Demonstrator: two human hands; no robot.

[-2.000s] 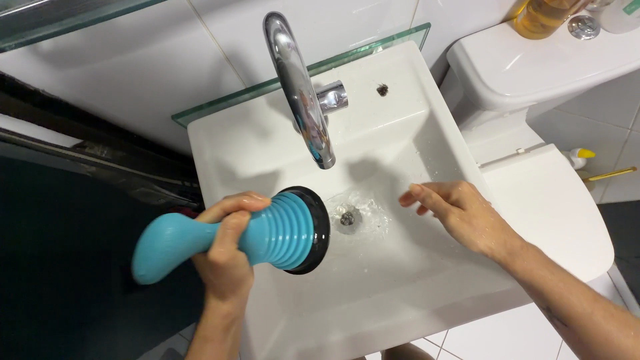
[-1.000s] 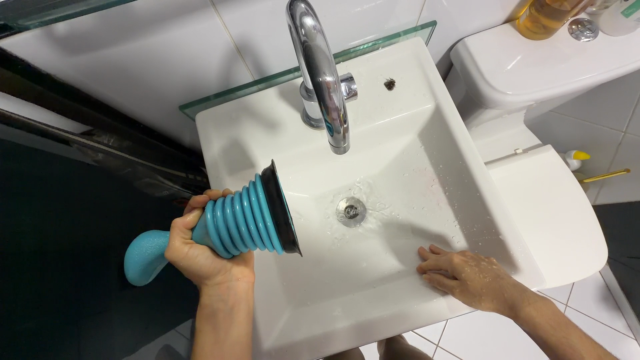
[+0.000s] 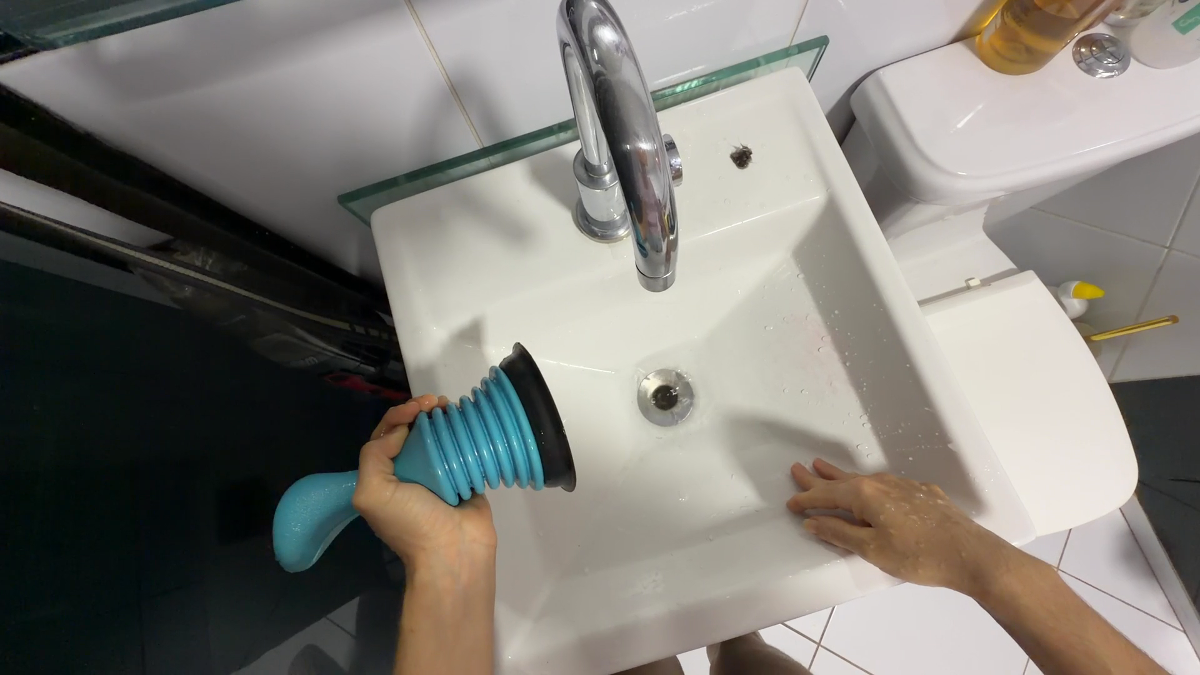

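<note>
My left hand (image 3: 422,502) grips a blue bellows plunger (image 3: 478,436) by the neck between its bulb handle and its ribs. The plunger lies sideways over the left part of the white washbasin (image 3: 600,600), its black rubber rim facing the drain (image 3: 666,397). Over the basin's near right side is my right hand (image 3: 881,520), wet, palm down, fingers apart and holding nothing. Whether its fingertips touch the basin cannot be told. A curved chrome faucet (image 3: 642,159) arches above the basin, and no stream is seen from its spout. Drops dot the right basin wall.
Behind the basin runs a glass shelf edge (image 3: 450,173). At right stands a white toilet (image 3: 1031,403), with an amber bottle (image 3: 1027,37) on its cistern. A dark hole (image 3: 741,156) shows in the basin's back ledge. A dark panel (image 3: 169,450) fills the left side.
My right hand has moved from beside the drain to the basin's near right side. The plunger in my left hand has turned, its rim now facing sideways. Water around the drain has gone down.
</note>
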